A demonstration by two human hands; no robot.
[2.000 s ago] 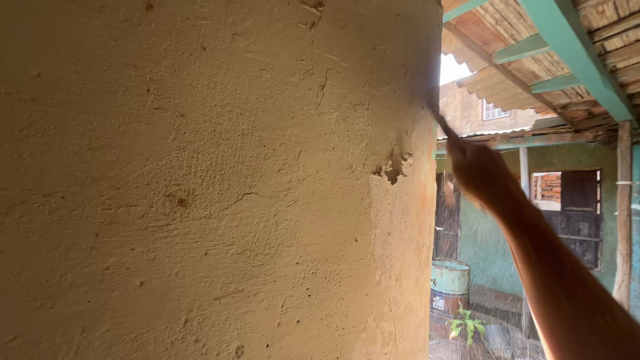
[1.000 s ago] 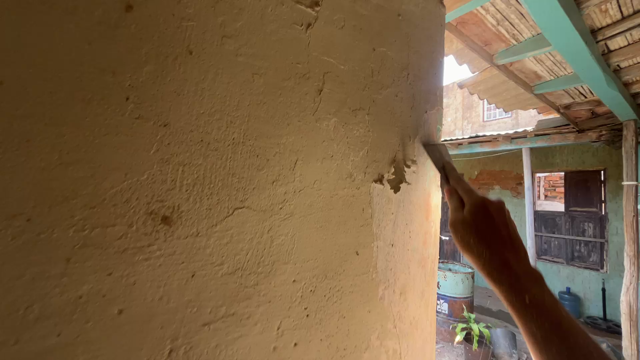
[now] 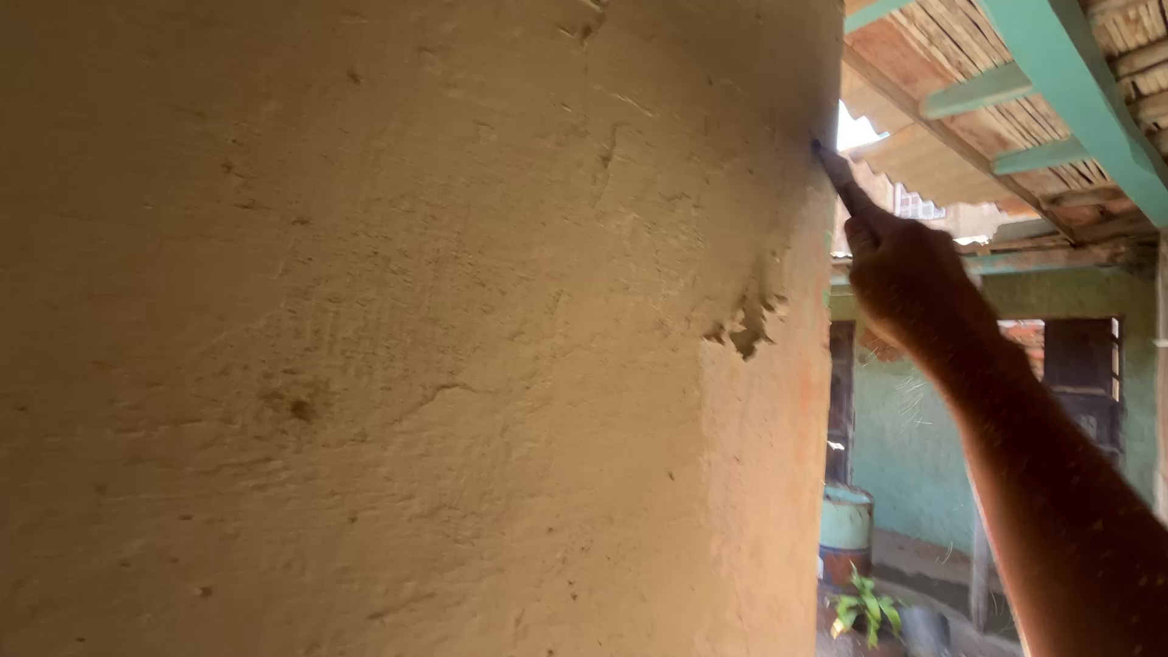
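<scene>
My right hand [image 3: 912, 274] is closed around the handle of a flat scraping tool [image 3: 835, 173], which looks like a scraper or putty knife. The tool's tip meets the right edge of a rough, yellowish plastered wall [image 3: 456, 365], high up near the corner. Below the tip, the paint has a ragged chipped patch [image 3: 750, 327], and a paler, scraped-looking strip [image 3: 766, 474] runs down beside the corner. Motion blurs the tool, so its blade is unclear. My left hand is not in view.
Overhead at the right run turquoise beams [image 3: 1068, 91] under a cane roof. Beyond the corner stand a metal drum [image 3: 847, 525], a leafy plant [image 3: 865, 610], a grey bucket [image 3: 923, 630] and a green-blue wall [image 3: 922, 456] with dark shutters.
My right hand has gone up along the wall's corner since one second ago, with the tool still held. The tool's tip was beside the chipped patch and is now above it.
</scene>
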